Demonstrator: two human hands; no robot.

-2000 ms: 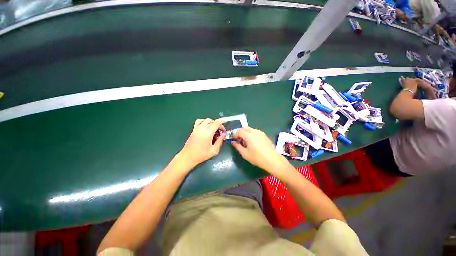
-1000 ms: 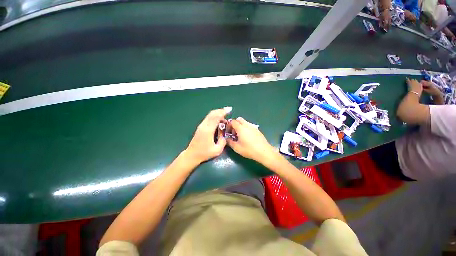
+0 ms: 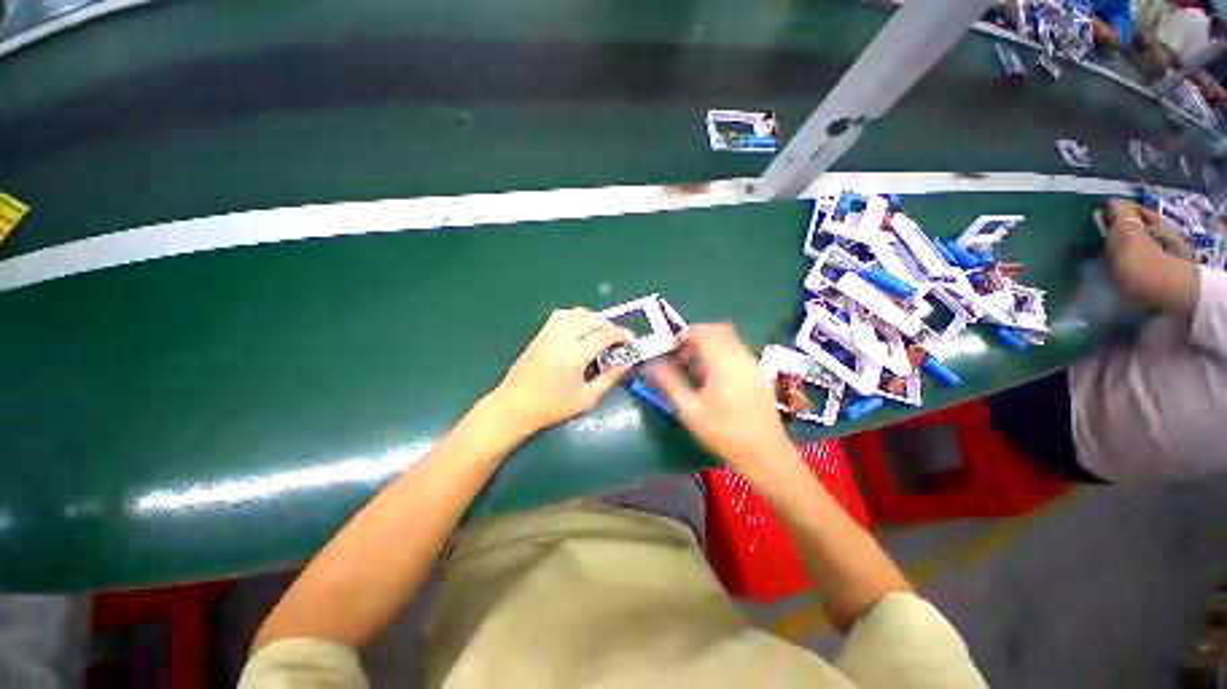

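Note:
A white frame (image 3: 647,320) lies tilted just above the green bench, a small green circuit board (image 3: 619,357) at its near-left edge. My left hand (image 3: 563,366) grips the frame by its left end, fingertips at the board. A blue battery (image 3: 651,393) shows below the frame, between my hands. My right hand (image 3: 724,393) is at the frame's right end, its fingers blurred; whether it grips anything cannot be told.
A heap of part-built units (image 3: 875,289) lies on the bench at right. One unit (image 3: 743,131) lies on the belt behind the pale rail (image 3: 538,206), beside a slanted grey post (image 3: 861,101). Another person's arm (image 3: 1153,269) is at far right. A yellow tray (image 3: 8,215) shows at the left edge.
The frame, mostly hidden in my hands a second ago, shows again. My right hand has moved right, and the blue battery has come into sight. The unit on the belt has shifted right.

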